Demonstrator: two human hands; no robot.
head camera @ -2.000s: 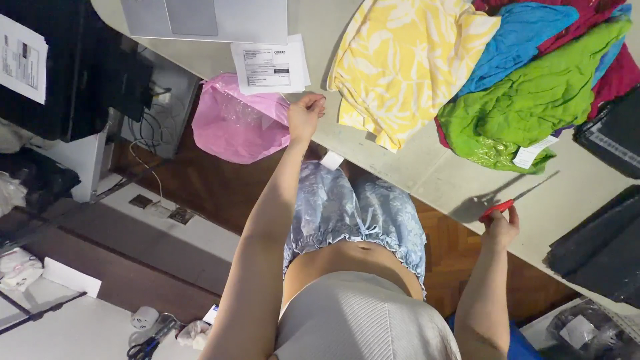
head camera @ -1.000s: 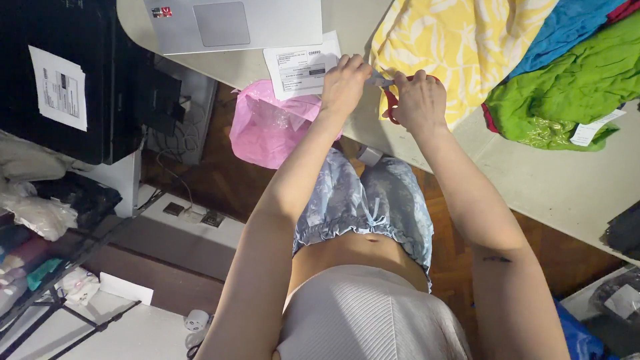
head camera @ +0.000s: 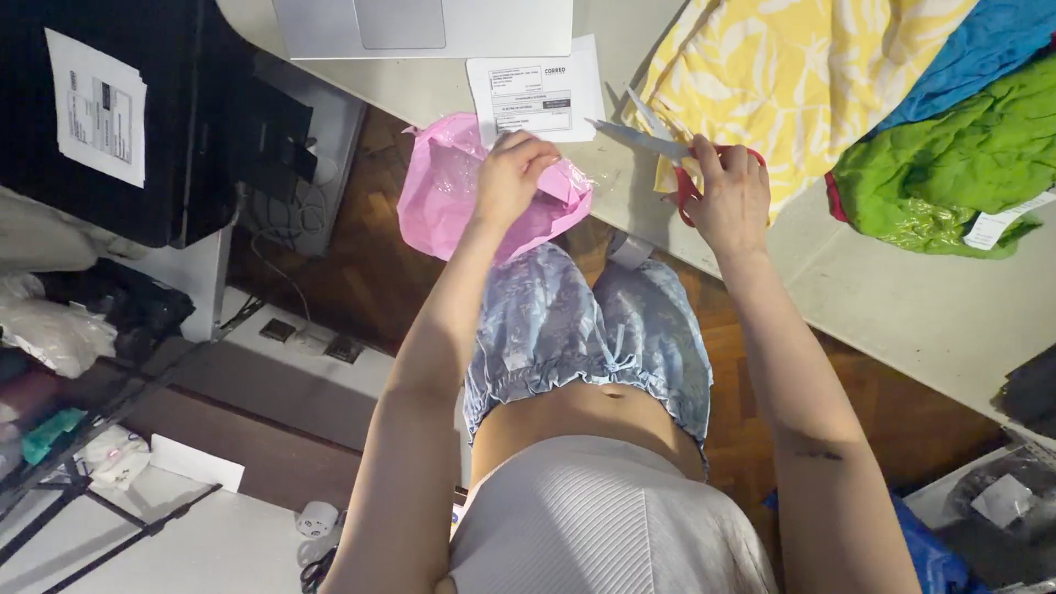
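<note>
My right hand [head camera: 730, 194] grips a pair of scissors [head camera: 678, 150] by the red handles, with the blades spread and pointing left above the table edge. My left hand [head camera: 516, 177] is pinched at the lower edge of a printed paper sheet [head camera: 582, 78]; whether it holds the sheet or the pink plastic bag [head camera: 437, 190] beneath, I cannot tell. The bag hangs at the table edge over my lap. Just beyond the scissors lies a yellow and white leaf-patterned cloth [head camera: 784, 74]. A green cloth [head camera: 940, 157] with a white tag [head camera: 1006, 219] and a blue cloth [head camera: 949, 62] lie to its right.
A laptop [head camera: 487, 29] sits at the far edge of the table [head camera: 883, 280]. On the left, printed sheets [head camera: 97, 107] rest on a black device. Cables [head camera: 289, 214] hang below it. A rack with wrapped items stands lower left, and dark packages lie at the far right.
The scissors have come from the right side over to the middle, near the paper, and their blades now show spread. My left hand has moved slightly down from the paper's middle to its lower edge.
</note>
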